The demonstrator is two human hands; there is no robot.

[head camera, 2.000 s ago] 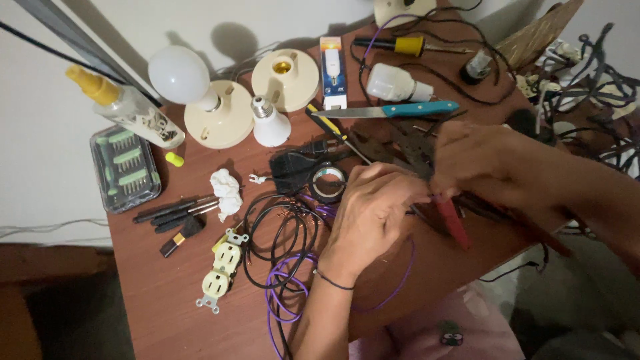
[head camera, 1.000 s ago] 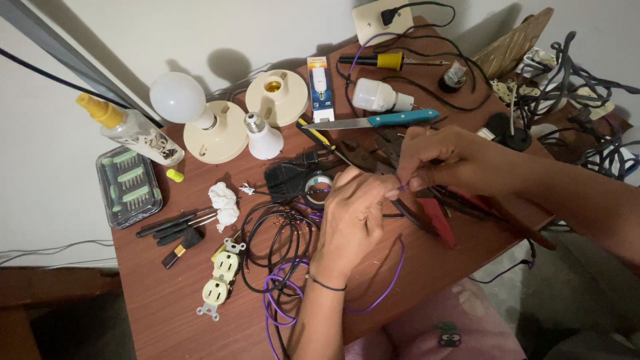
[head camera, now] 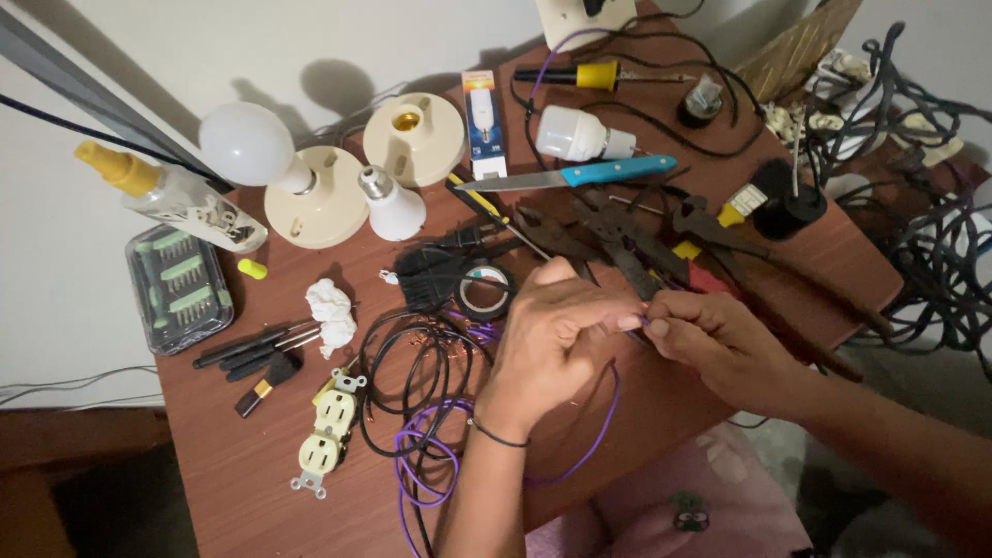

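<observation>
My left hand point(head camera: 554, 341) pinches a purple wire between thumb and forefinger, beside a roll of black electrical tape point(head camera: 484, 290). Fingertip to fingertip with it, my right hand point(head camera: 713, 345) grips the same wire; its tip is hidden by the fingers. A length of the purple wire point(head camera: 603, 434) curves below the hands towards a coil of purple and black wire point(head camera: 399, 442) on the tabletop. Behind the hands lie dark, worn pliers point(head camera: 620, 232) and a knife with a blue handle point(head camera: 618, 170). A cream duplex outlet point(head camera: 328, 434) lies left of the coil.
Lamp holders point(head camera: 415, 139), one with a round bulb point(head camera: 246, 145), stand along the wall near a spray bottle point(head camera: 174, 198). Screwdrivers point(head camera: 263, 346) and a clear bit case point(head camera: 180, 289) lie left. A soldering iron point(head camera: 597, 75) rests at the back; tangled cables point(head camera: 930, 256) lie beyond the right edge.
Two seconds ago my right hand was above my left, near the pliers. It has come down to the right of my left fingertips, and the two hands now meet at the purple wire.
</observation>
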